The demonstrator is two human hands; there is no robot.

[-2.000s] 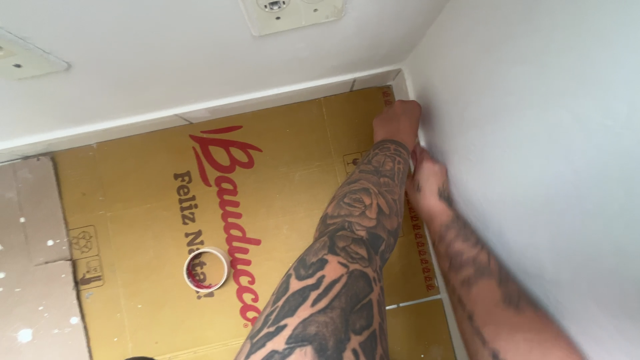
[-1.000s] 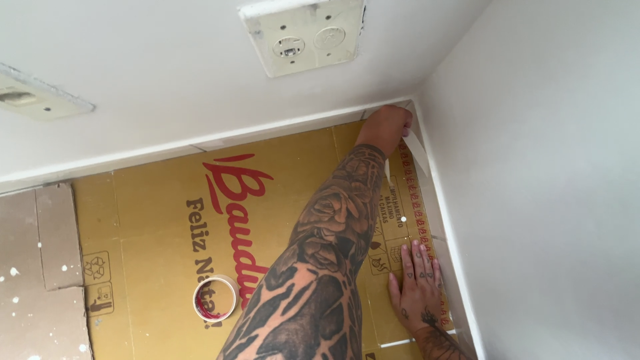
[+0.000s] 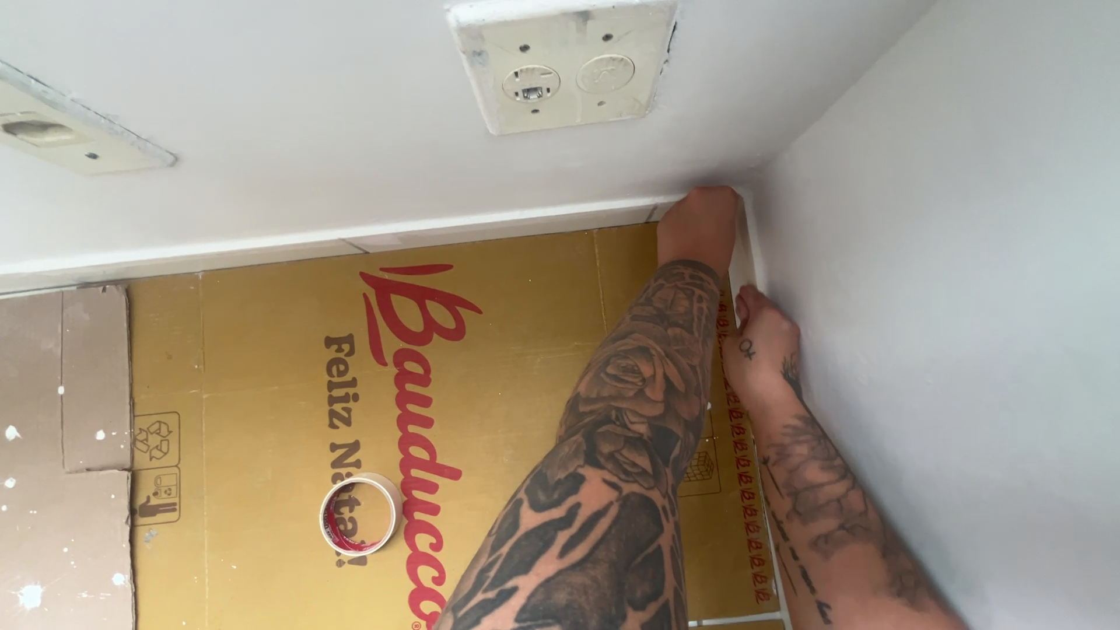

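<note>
My left hand [image 3: 700, 227] is at the corner where the two walls meet, its fingers bent down against the baseboard [image 3: 499, 229] and mostly hidden. Closer to me, my right hand [image 3: 763, 346] touches the edge at the foot of the right wall, thumb and fingers drawn together. A pale strip [image 3: 744, 249] runs between the hands; whether it is tape or trim I cannot tell. A roll of whitish tape [image 3: 394, 516] lies flat on the yellow printed cardboard [image 3: 262, 350], left of my tattooed left forearm.
A brown cardboard piece [image 3: 96, 385] with white paint spots lies at the left. An outlet plate [image 3: 569, 66] is on the back wall above the baseboard, with another wall plate [image 3: 79, 131] farther left. The white right wall [image 3: 980, 306] stands close beside my right arm.
My right hand lay spread on the cardboard one second ago; it has moved up to the right wall's foot, its fingers now drawn together. My left hand stays at the corner.
</note>
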